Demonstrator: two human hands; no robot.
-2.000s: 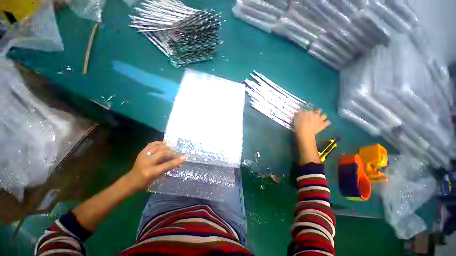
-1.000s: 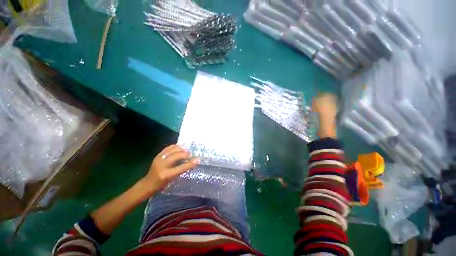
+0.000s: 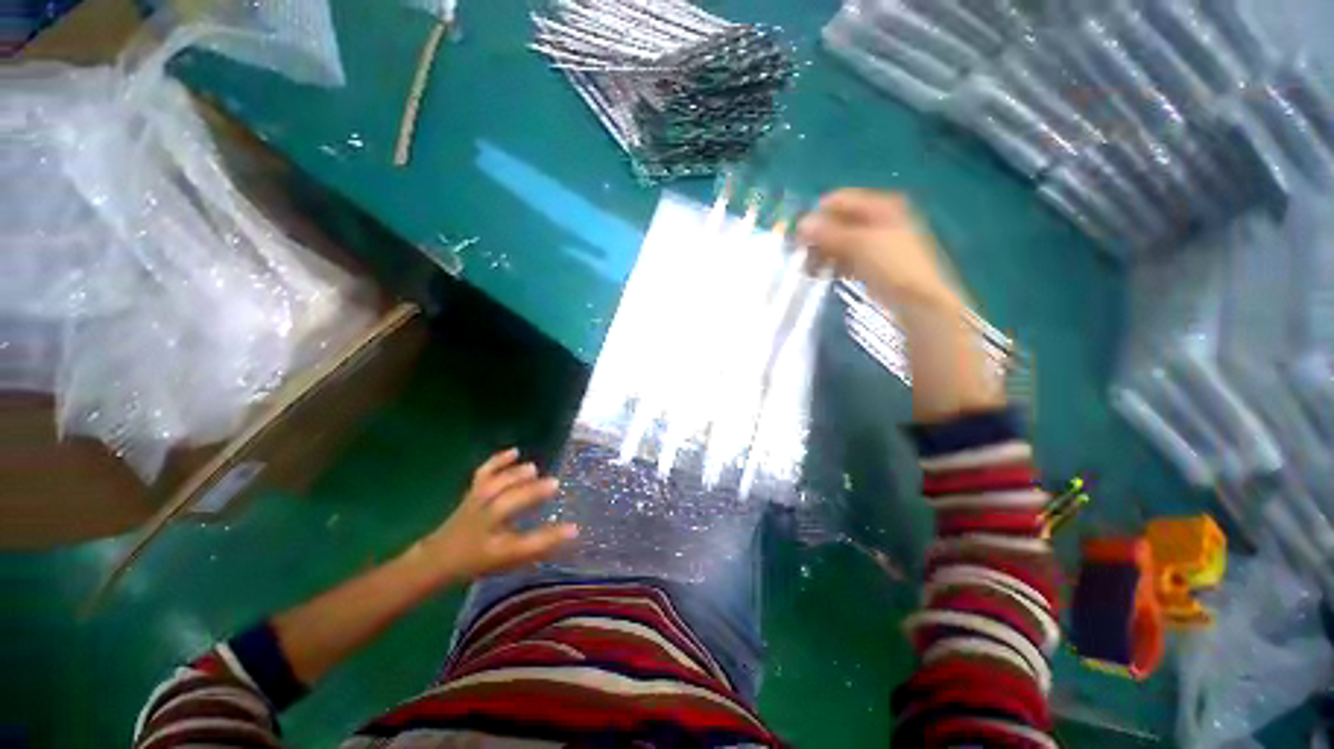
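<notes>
A flat whitish pack [image 3: 658,322] lies in front of me, with a loose flap of bubble wrap [image 3: 644,515] hanging over my lap. My right hand [image 3: 866,246] holds the upper ends of several thin white rods [image 3: 783,388] over the right part of the pack; they are blurred and glare hides their number. More rods [image 3: 878,334] lie on the bench, partly under my right forearm. My left hand [image 3: 505,520] is open with fingers apart, beside the left edge of the flap.
A rod pile [image 3: 702,100] lies further back. Finished packs [image 3: 1083,125] stand back right. A yellow cutter [image 3: 1065,505], an orange tape holder [image 3: 1119,603] and a yellow-orange piece [image 3: 1185,568] are at right. Bubble wrap [image 3: 161,249] and cardboard [image 3: 278,424] are at left.
My right hand has moved left from the bench rods, bringing several rods over the pack. My left hand has let go of the pack's lower left edge. The view has shifted left.
</notes>
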